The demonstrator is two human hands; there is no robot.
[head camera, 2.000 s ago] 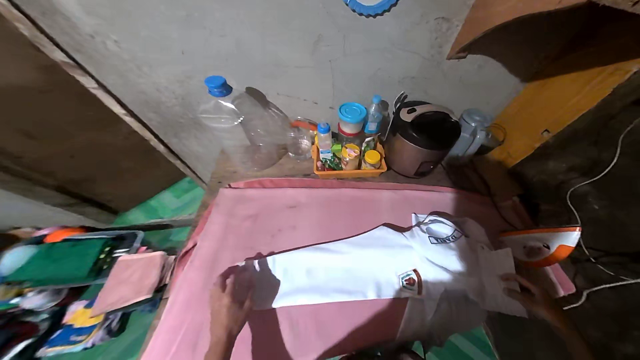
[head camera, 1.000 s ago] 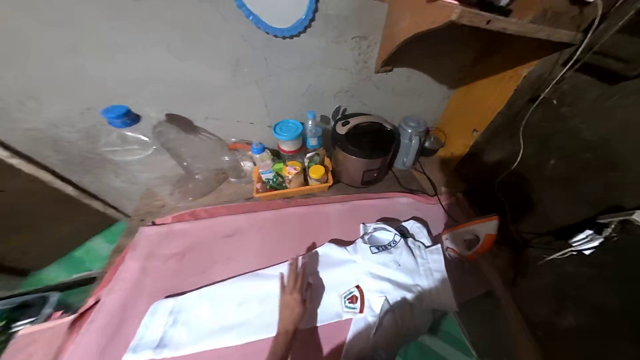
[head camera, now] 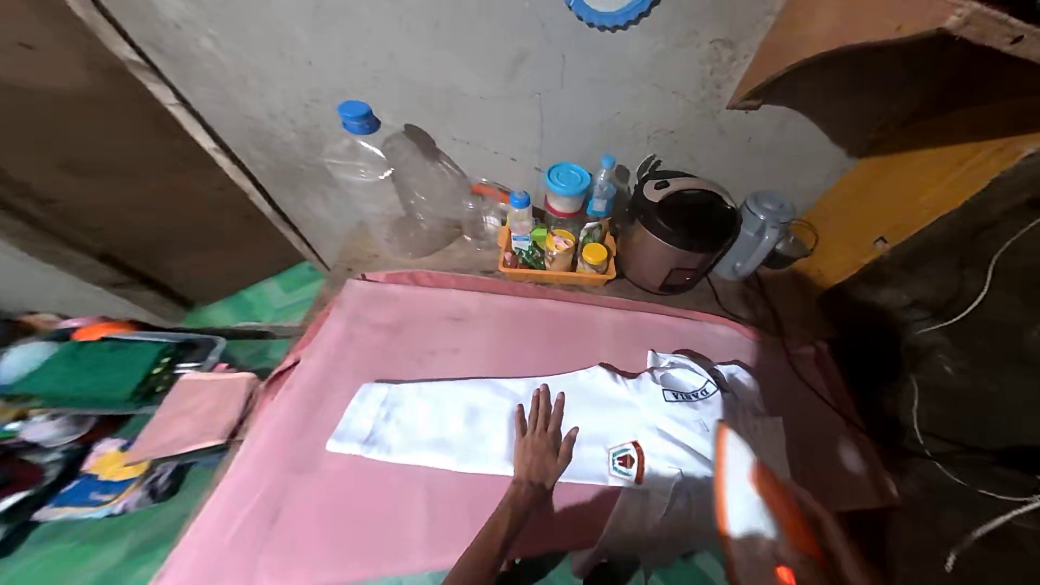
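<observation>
A white uniform shirt [head camera: 455, 422] with a badge patch and a lettered strip lies on the pink cloth [head camera: 390, 520] over the table, its long sleeve spread flat toward the left. My left hand [head camera: 543, 445] rests palm down with fingers spread on the sleeve, left of the badge [head camera: 626, 462]. At the lower right, an orange and white clothes iron [head camera: 743, 496] is raised over the shirt's right part, with a red light glowing on it. My right hand [head camera: 829, 528] is blurred and partly hidden behind the iron, gripping it.
Along the wall stand a large clear bottle [head camera: 357, 179], an orange basket [head camera: 556, 275] of jars, a rice cooker [head camera: 674, 236] and a grey pitcher [head camera: 756, 236]. A black cord [head camera: 800, 374] runs down the right side. Folded clothes [head camera: 89, 370] lie at left.
The iron was standing at the table's right edge and is now lifted in my right hand, nearer the shirt. Earlier my left hand held the sleeve's cuff end; now it lies flat farther along the sleeve.
</observation>
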